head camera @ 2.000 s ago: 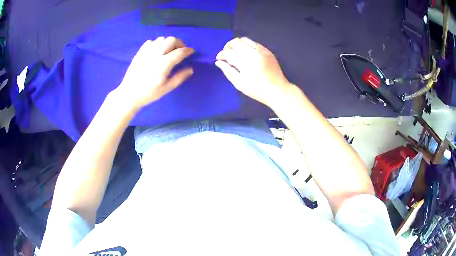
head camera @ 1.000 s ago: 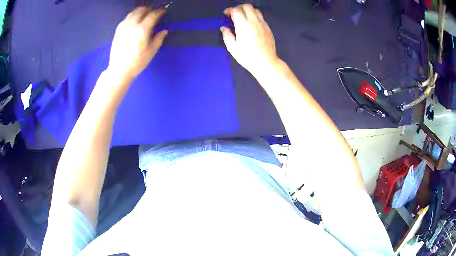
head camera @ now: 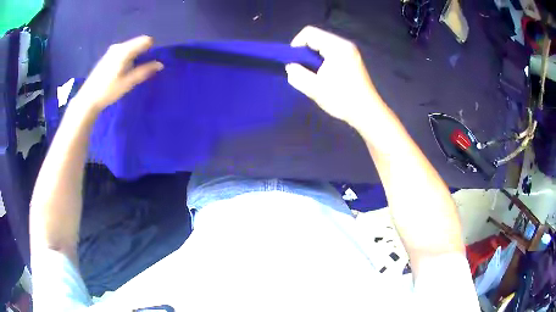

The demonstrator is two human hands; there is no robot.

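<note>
The royal-blue fabric panel (head camera: 177,109) lies over the dark padded table, its far edge raised between my hands and slightly blurred. A dark interfacing strip (head camera: 235,59) runs along that edge between my hands. My left hand (head camera: 125,73) is at the left end of the edge, fingers curled around it; fingertips are partly over the cloth. My right hand (head camera: 332,73) pinches the right end of the blue edge between thumb and fingers. The panel's near part hangs at the table edge on the left.
An iron (head camera: 461,141) rests on the right of the dark table (head camera: 378,79), its cord running right. A white label (head camera: 65,92) lies at left. A beige wedge (head camera: 454,21) is at far right. A red crate (head camera: 486,251) stands below the table's right side.
My hands have moved apart, the left one further left and the right one rightwards. The blue panel's edge is lifted, and its lower right part has shifted left off the table's near edge.
</note>
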